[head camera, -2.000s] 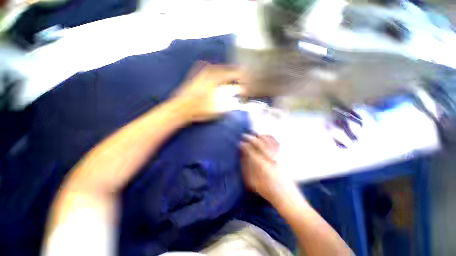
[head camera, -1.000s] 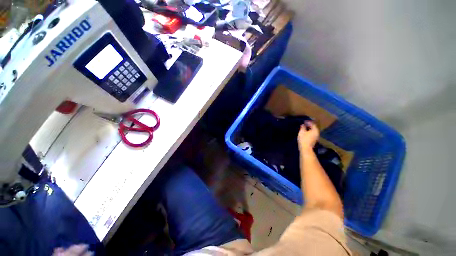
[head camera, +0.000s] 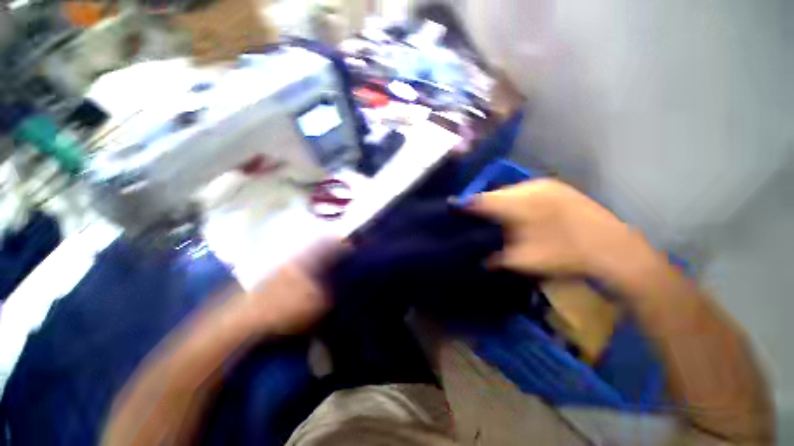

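Note:
The picture is blurred by motion. A dark cloth piece, black or dark navy, hangs between my hands above my lap, partly in front of the blue crate. My left hand holds its left side near the table's front edge. My right hand grips its right side, with fingers and thumb on the cloth. A larger navy garment lies at the left, over the table and down toward my lap. The cloth's folds and the left fingertips are too blurred to make out.
The white sewing machine stands on the white table. Red-handled scissors lie right of its head. Scraps and small items are heaped behind. A blue crate with brown cardboard inside stands at right. A green thread cone is at far left.
My right hand has come up out of the blue crate with dark cloth. My left hand has moved right from the navy garment and holds the cloth too. The view has turned left.

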